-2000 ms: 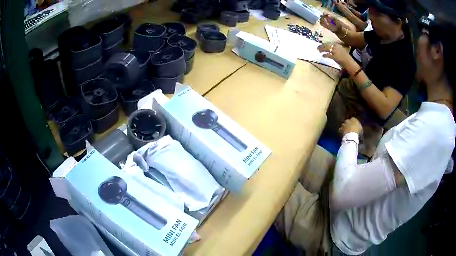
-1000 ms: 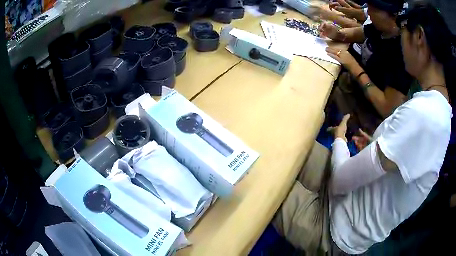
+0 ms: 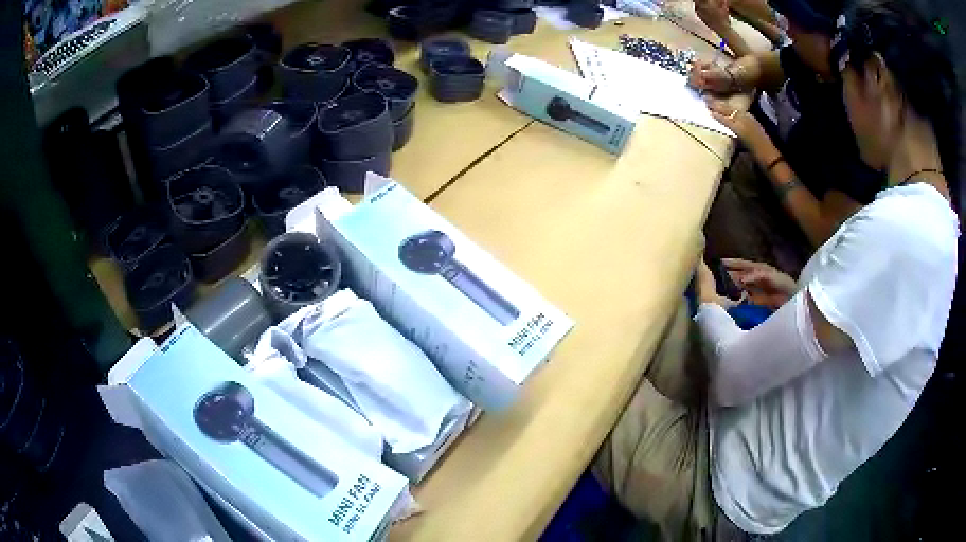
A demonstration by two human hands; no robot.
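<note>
Neither of my hands is in the picture. A light blue and white MINI FAN retail box (image 3: 260, 434) lies nearest at the lower left, its white end flaps open. A second MINI FAN box (image 3: 445, 281) lies to its right, also with an open flap. Between them lie crumpled milky-white protective bags (image 3: 371, 365); what is inside them is mostly hidden. A dark round fan head (image 3: 301, 268) shows at the upper end of the bags, with a grey rounded part (image 3: 228, 315) beside it.
Black rounded housings (image 3: 355, 127) stand stacked at the left and back. A third retail box (image 3: 569, 103) lies farther along the wooden table (image 3: 593, 228). White sheets (image 3: 657, 88) and small dark pieces (image 3: 655, 53) lie beyond it. Seated people, one in a white shirt (image 3: 847, 371), line the right edge.
The view has shifted slightly. The person in white has moved their hands from the table edge down toward their lap. The boxes and bags lie as before.
</note>
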